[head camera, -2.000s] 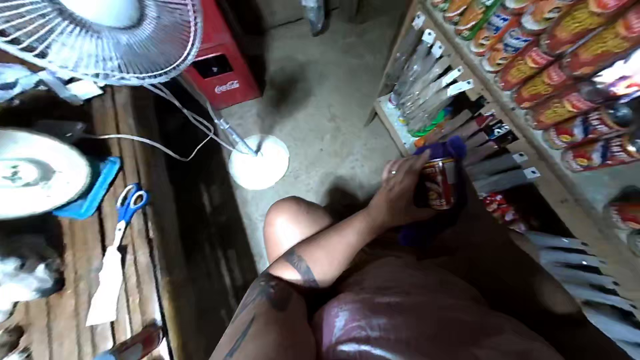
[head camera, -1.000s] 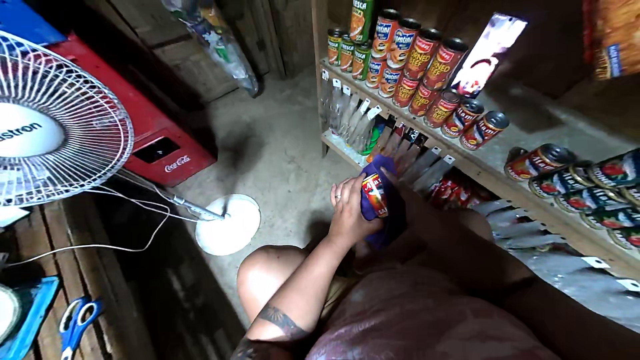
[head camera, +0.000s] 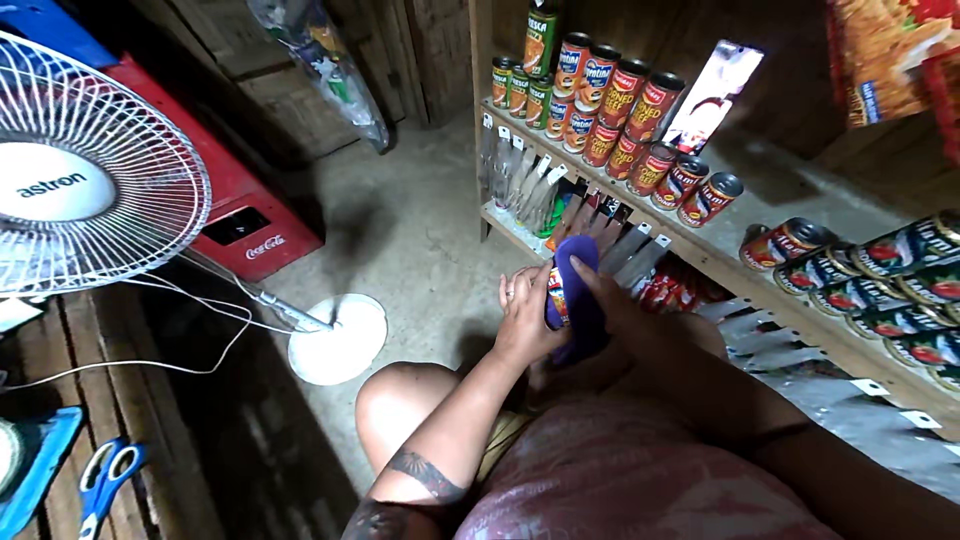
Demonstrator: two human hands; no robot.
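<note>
A food can [head camera: 557, 294] with a red, yellow and white label is held in front of my body, partly wrapped by a purple cloth [head camera: 577, 262]. My left hand [head camera: 525, 304] grips the can from the left, a ring on one finger. On the other side my right hand [head camera: 600, 289] presses the purple cloth against the can, its thumb on top. Upright cans [head camera: 646, 109] stand in stacked rows on the wooden shelf [head camera: 667, 221] ahead, and a lit phone [head camera: 716, 97] leans behind them. More cans [head camera: 787, 244] lie on their sides farther right.
An electric fan [head camera: 97, 180] is at the left, before a red Coca-Cola crate [head camera: 262, 232]. A round white base [head camera: 337, 339] stands on the concrete floor. Blue-handled scissors [head camera: 109, 480] lie on the wooden bench by a white cord [head camera: 150, 363]. Clear packets [head camera: 810, 382] hang under the shelf.
The view has swung up and right toward the shelf. The purple cloth, behind the can two seconds ago, now covers more of it, with my right hand over the cloth.
</note>
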